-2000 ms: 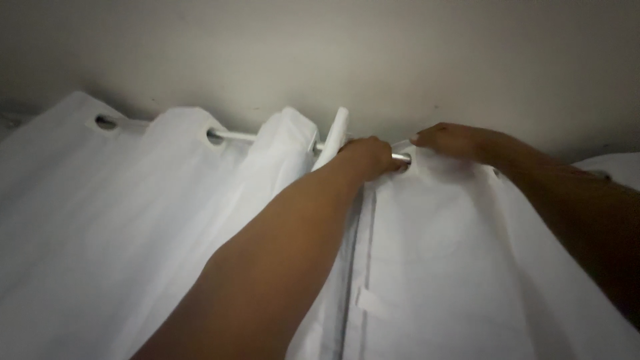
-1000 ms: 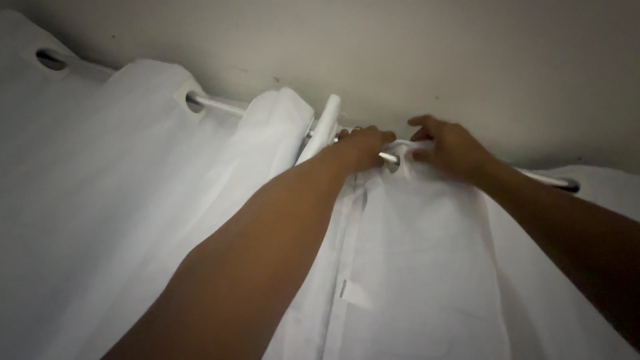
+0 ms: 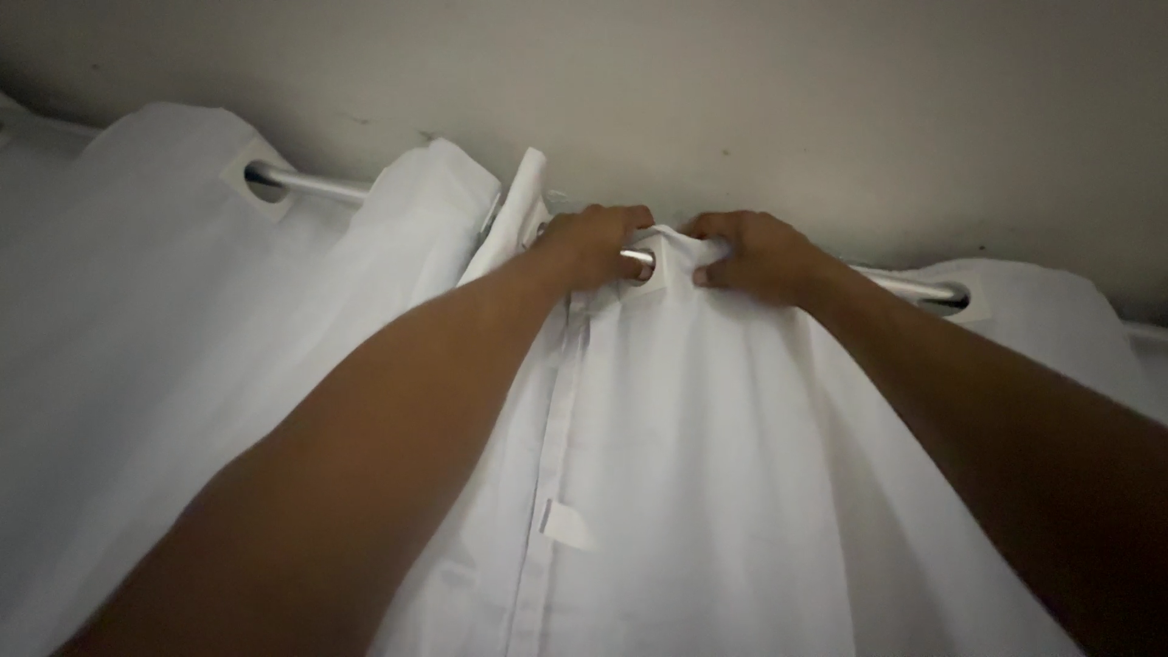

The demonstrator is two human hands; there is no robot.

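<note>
A white curtain panel [image 3: 693, 438] hangs from a metal curtain rod [image 3: 328, 186] that passes through its eyelets. My left hand [image 3: 593, 245] holds the curtain's top edge just left of an eyelet [image 3: 650, 265], with the thumb by the hole and the rod showing in it. Right of that eyelet, my right hand [image 3: 753, 255] pinches the same top edge between thumb and fingers. Part of the rod is hidden behind both hands. A small white tag [image 3: 568, 526] sticks out from the side seam below.
Another white curtain panel [image 3: 182, 319] hangs in folds at the left, its eyelet [image 3: 265, 179] on the rod. Its folded edge [image 3: 525, 201] stands up beside my left hand. To the right, a further eyelet [image 3: 958, 299] is on the rod. The plain wall or ceiling [image 3: 639, 91] lies above.
My right hand has shifted from above the top edge to a pinch on it, its raised fingers now closed down. The left hand stays by the eyelet.
</note>
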